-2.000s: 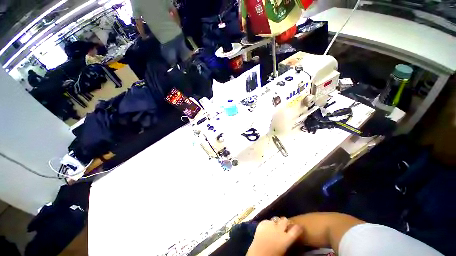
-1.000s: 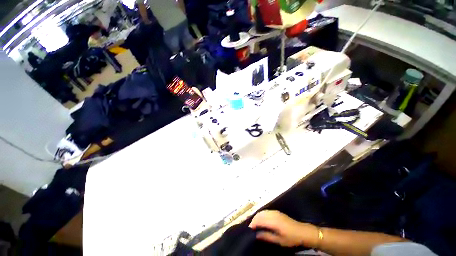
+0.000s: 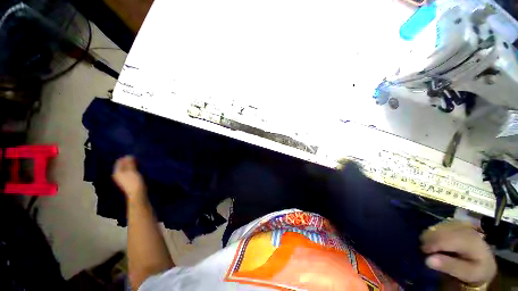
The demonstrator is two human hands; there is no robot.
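Dark navy pieces (image 3: 170, 170) lie heaped along the table's front edge and over the wearer's lap, with ragged lower edges hanging at the left. My left hand (image 3: 128, 177) is on the left part of this heap; its fingers are blurred and partly lost against the cloth, so its grip cannot be told. My right hand (image 3: 461, 253), with a thin yellow band at the wrist, is at the lower right, fingers curled at the edge of a blurred navy piece (image 3: 377, 221) in front of the lap.
The white table (image 3: 244, 62) has a worn, marked ruler strip (image 3: 431, 185) at its front. The sewing machine's needle end (image 3: 446, 94) is upper right, with metal snips (image 3: 452, 149) by it. Dark trims (image 3: 500, 182) lie at the right edge. A red stool (image 3: 34, 169) and a fan (image 3: 42, 42) stand left.
The view has swung down and left, showing the lap and floor. My left hand has come into view. My right hand is now lower right, at a navy piece over the lap.
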